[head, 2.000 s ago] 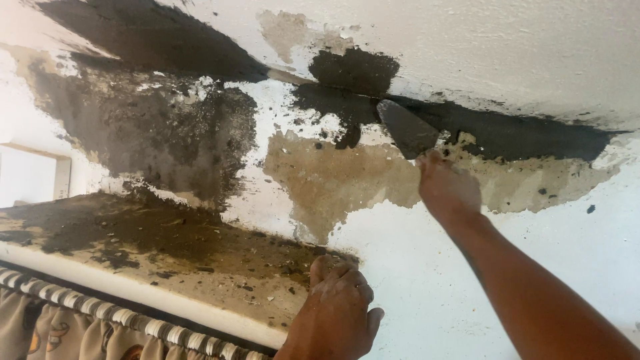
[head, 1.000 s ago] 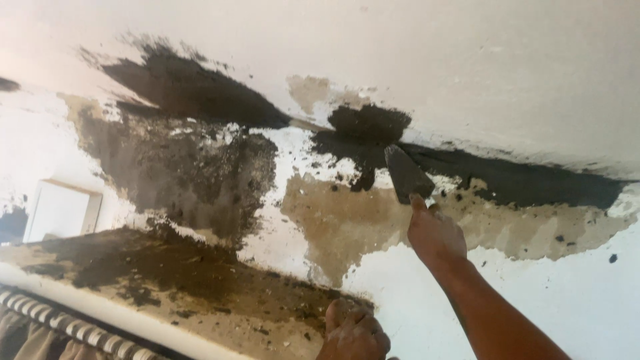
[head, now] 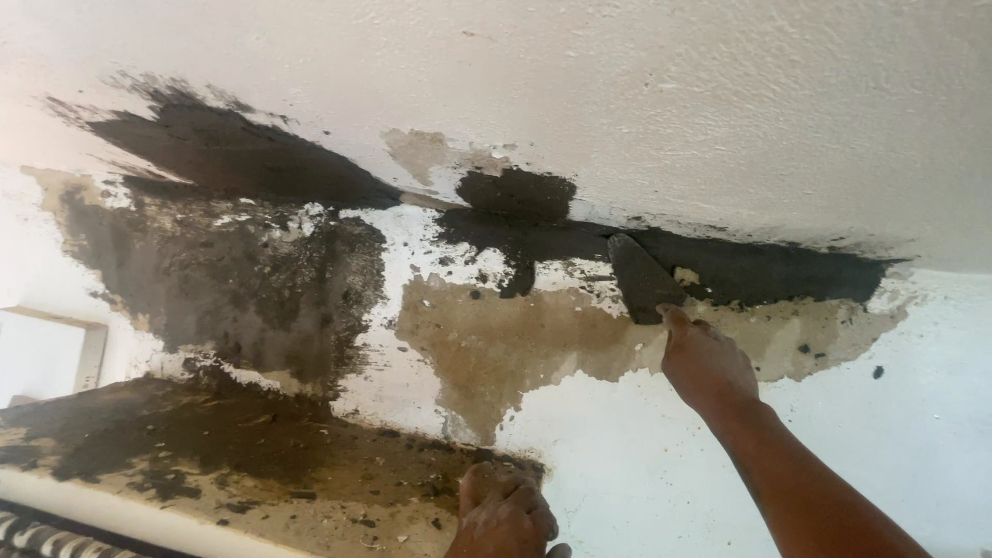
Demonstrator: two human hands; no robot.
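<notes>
My right hand grips a pointed trowel, its handle hidden in the fist. The blade lies against the dark wet mortar band along the joint of wall and ceiling, its tip up and to the left. A smaller dark mortar patch is on the ceiling left of the blade. Below the band, bare tan plaster shows where the white paint is gone. My left hand rests with bent fingers at the right end of a ledge; whether it holds anything cannot be seen.
Mortar crumbs and dark smears cover the ledge. Larger dark mortar areas lie on the ceiling and the wall at left. A striped curtain rod runs beneath the ledge at bottom left. A framed opening is at far left.
My right hand and the trowel stay near the mortar band, with the blade's angle on it slightly changed. My left hand remains at the ledge's end. The view has shifted somewhat.
</notes>
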